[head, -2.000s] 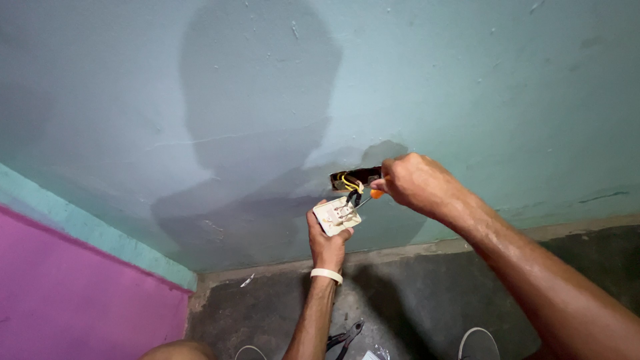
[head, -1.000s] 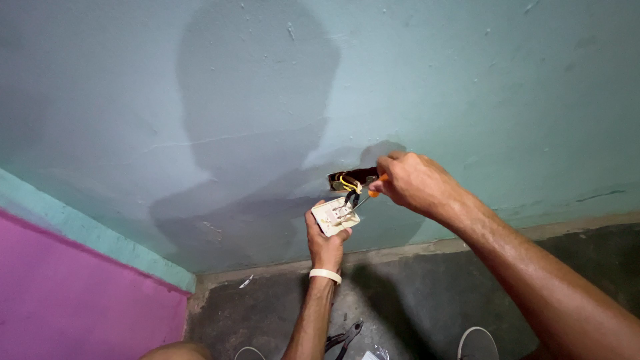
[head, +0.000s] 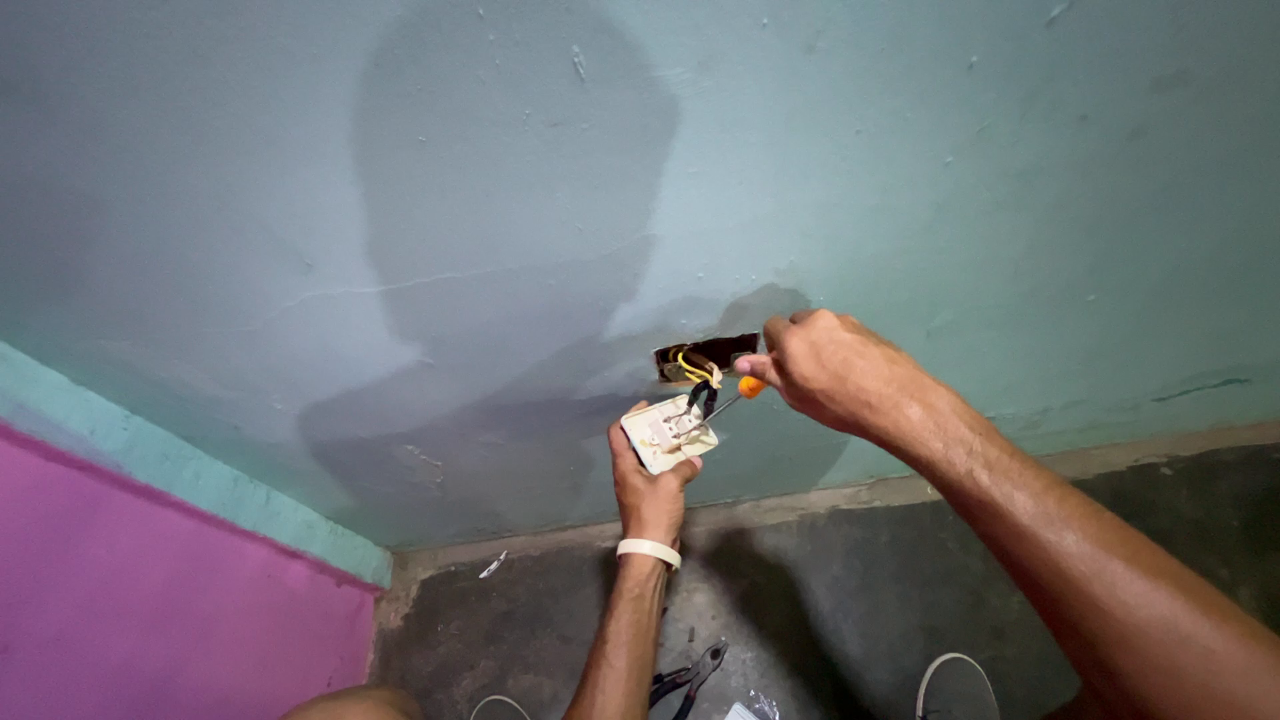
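Note:
My left hand (head: 650, 490), with a pale band at its wrist, holds a white electrical outlet plate (head: 660, 437) with its back facing up. My right hand (head: 825, 370) grips a screwdriver by its orange handle (head: 751, 387); the shaft slants down left, and its tip is at the back of the plate. Black-covered wire ends (head: 703, 398) run from the plate to yellow wires (head: 692, 368), which come out of a rectangular wall box opening (head: 708, 357). The exact spot that the tip touches is too small to tell.
Pliers (head: 692, 680) with dark handles lie on the dark floor (head: 560, 620) below my left forearm, near a piece of clear plastic (head: 762, 704). A white scrap (head: 493, 565) lies near the wall's foot. A magenta wall (head: 180, 590) meets the teal wall (head: 900, 180) at left.

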